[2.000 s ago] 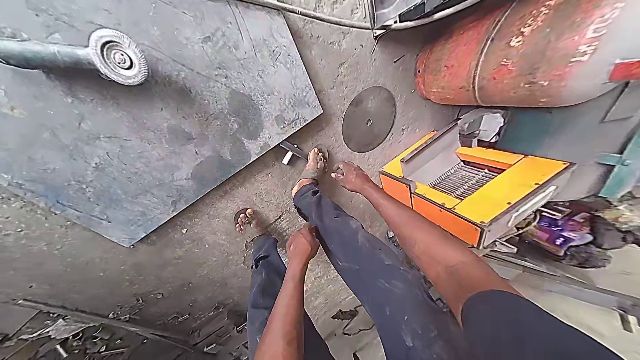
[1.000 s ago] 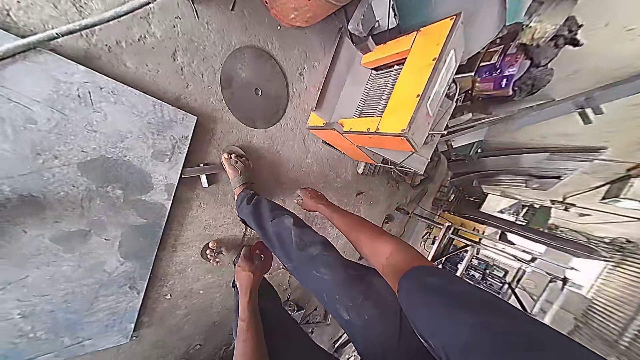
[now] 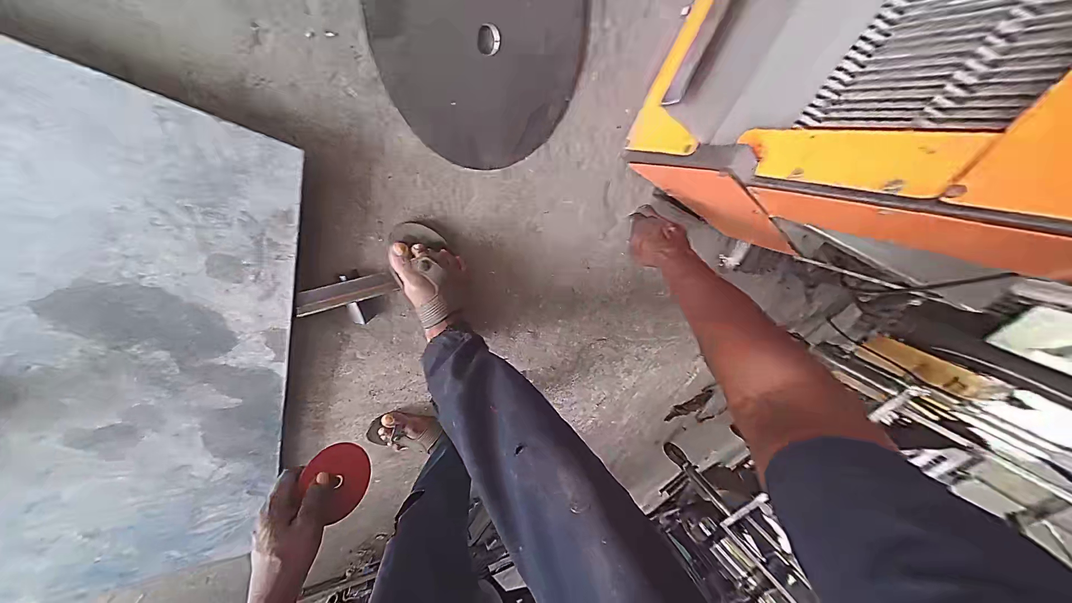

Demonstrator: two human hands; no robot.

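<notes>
My left hand (image 3: pixel 291 511) grips a thin red disc with a small centre hole, probably an abrasive cutting disc (image 3: pixel 342 477), thumb on its face, beside the lower right edge of a grey metal sheet (image 3: pixel 167 335). Over the concrete floor, near the corner of an orange and yellow machine housing (image 3: pixel 871 159), is my right hand (image 3: pixel 657 237). Its fingers look curled, and whether anything is in them cannot be made out. A large dark round disc (image 3: pixel 477 92) with a centre hole lies on the floor at the top.
A metal bar (image 3: pixel 347 293) sticks out from under the sheet, close to my sandalled foot (image 3: pixel 427 276). My other foot (image 3: pixel 406 429) stands lower down. Metal rods and scrap (image 3: pixel 729 519) cover the ground at the lower right.
The red disc now shows clearly in my left hand; two seconds ago it was not visible there. My left hand is now beside the sheet's edge. The view has shifted a lot.
</notes>
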